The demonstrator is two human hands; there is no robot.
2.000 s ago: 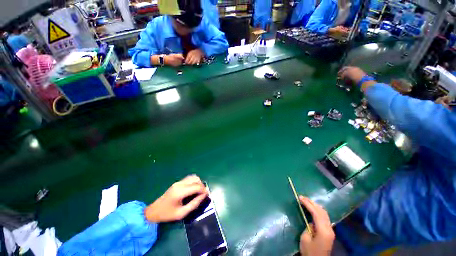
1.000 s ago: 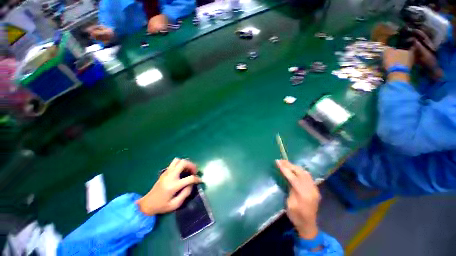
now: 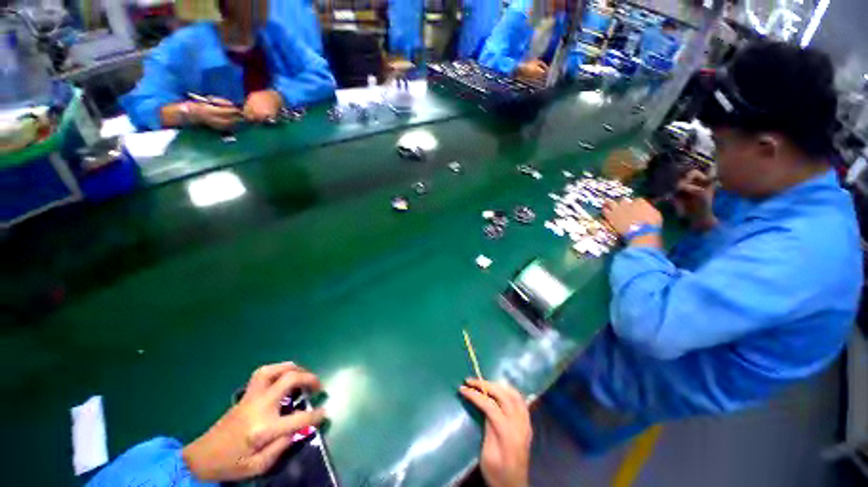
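Note:
My left hand is low at left, fingers curled over the upper end of a black smartphone, which is cut off by the bottom edge. Something dark with a small red patch shows between thumb and fingers; whether it is a held part or the phone's screen I cannot tell. My right hand is at bottom centre, pinching a thin yellowish stick that points up and away over the green mat. A silver spool with green edges lies beyond it to the right.
Small circuit parts and one pale piece lie mid-bench. A pile of white parts lies before a person in blue at right. Another person in blue works across the bench. A white paper strip lies at left; a blue-green bin stands upper left.
The view has swung right, bringing the right neighbour's head and upper body into view. That person's hand is now at the pile. My right hand still holds the stick; my left remains over the phone.

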